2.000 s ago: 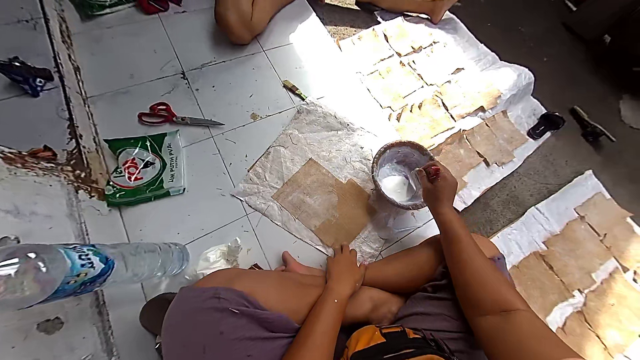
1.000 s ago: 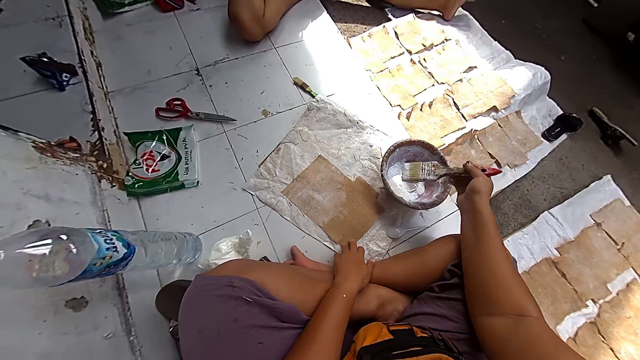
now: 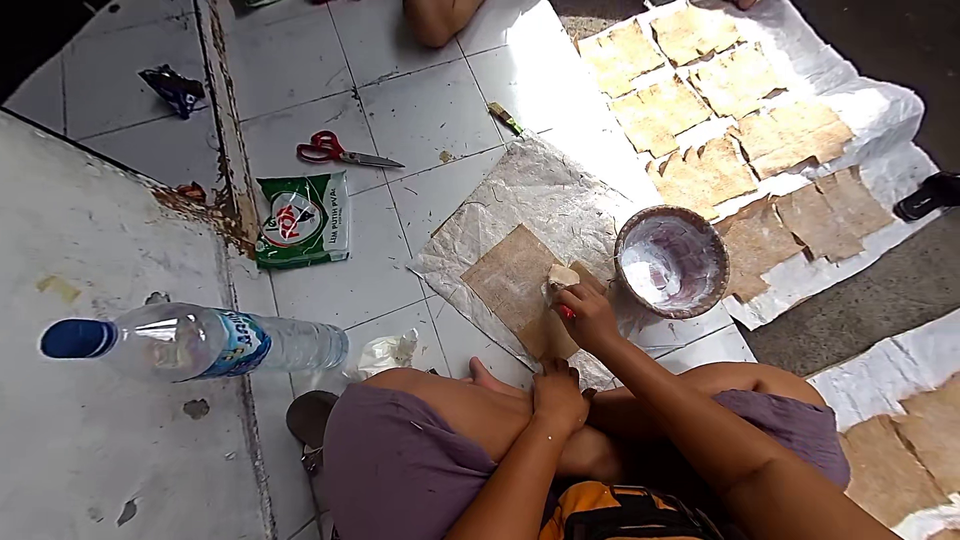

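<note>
My right hand (image 3: pixel 586 319) is closed around the red handle of a flat paintbrush (image 3: pixel 564 277), whose bristles rest on a square brown sheet (image 3: pixel 510 281). That sheet lies on a larger crumpled whitish sheet (image 3: pixel 480 217) on the tiled floor. At the brown sheet's near corner my left hand (image 3: pixel 561 397) presses down with its fingertips; whether it pinches the edge is not clear. A round bowl (image 3: pixel 672 262) with white paste inside stands just right of the brush.
Left of the sheets lie red-handled scissors (image 3: pixel 322 148), a green glue packet (image 3: pixel 302 221) and a capped plastic water bottle (image 3: pixel 187 341). A smaller brush (image 3: pixel 505 118) lies beyond. Brown pieces on white sheeting (image 3: pixel 720 157) cover the right side. Another person's limb (image 3: pixel 441 21) shows at the top.
My right hand has moved left with the brush, from the bowl onto the brown sheet. My left hand has stayed at the sheet's near corner.
</note>
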